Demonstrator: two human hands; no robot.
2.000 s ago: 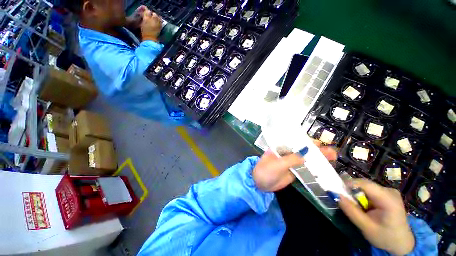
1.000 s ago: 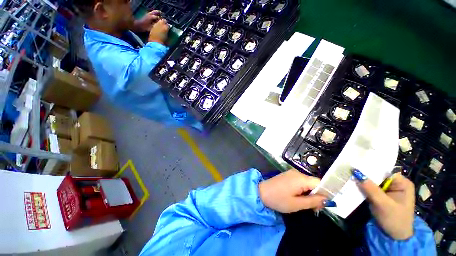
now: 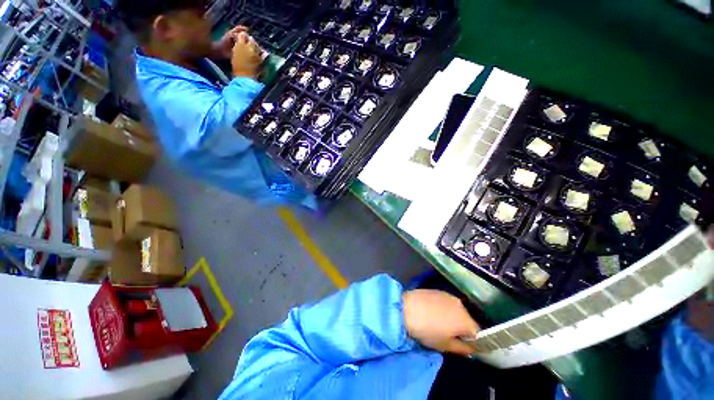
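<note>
A long white pad sheet [image 3: 603, 316] with a row of grey squares along its upper edge spans the lower right, curved, above the near edge of the black blister tray. My left hand [image 3: 440, 319] grips its left end. My right hand [image 3: 702, 316] is at its right end, dark, blurred and cut off by the picture's edge; its fingers cannot be made out. The black blister tray [image 3: 510, 257] holds round modules, most with pale squares. The module in its nearest left corner [image 3: 481, 248] shows a round bright centre.
Spare pad sheets [image 3: 423, 205] lie left of the tray, with a dark flat object [image 3: 452, 129] on them. Stacked blister trays [image 3: 333, 183] stand further left, beside another worker in a blue smock [image 3: 184, 117]. A red bin [image 3: 149, 320] stands at lower left, with cartons [image 3: 145, 215] behind.
The pad sheet has swung from upright over the tray to stretched out towards the right. My right hand has moved right to the picture's edge. My left hand still holds the sheet's near end.
</note>
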